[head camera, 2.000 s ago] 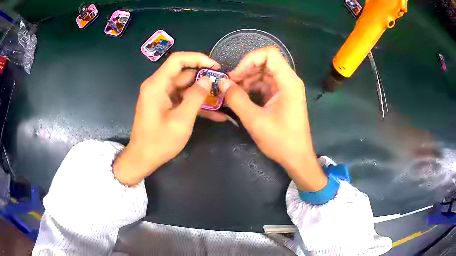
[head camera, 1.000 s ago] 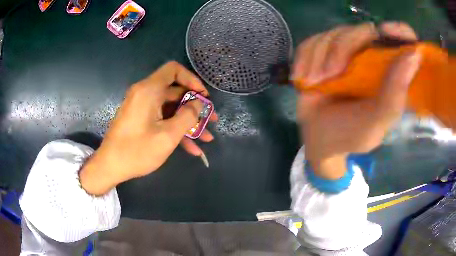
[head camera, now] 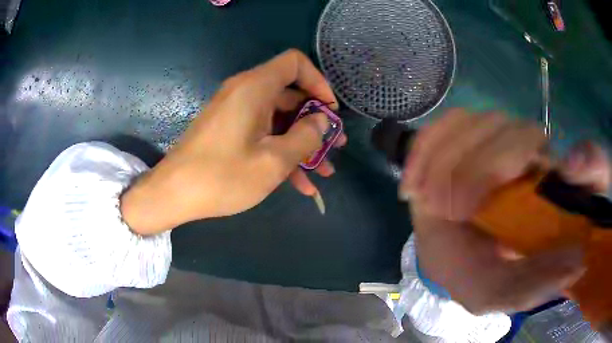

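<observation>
My left hand (head camera: 248,137) holds a small pink housing (head camera: 337,125) between its fingers, with the thumb laid over the parts inside. An orange patch shows at the housing's lower end. My right hand (head camera: 483,201), blurred, is closed around the orange electric screwdriver (head camera: 520,211). Its black nose points left, toward the housing, with a gap between them. The bit is too blurred to make out. The round grey dish (head camera: 386,57) with a dimpled surface lies beyond the two hands.
Tweezers (head camera: 545,94) lie on the dark green mat (head camera: 221,251) right of the dish. A small pinkish piece (head camera: 555,15) is at the top right. Part of a pink case (head camera: 220,2) is cut off at the top edge. A pale strip (head camera: 379,288) lies at the mat's near edge.
My right hand has left the housing and taken hold of the screwdriver. My left hand still holds the housing, now tilted. The view has shifted, so most waiting pink cases are out of the picture.
</observation>
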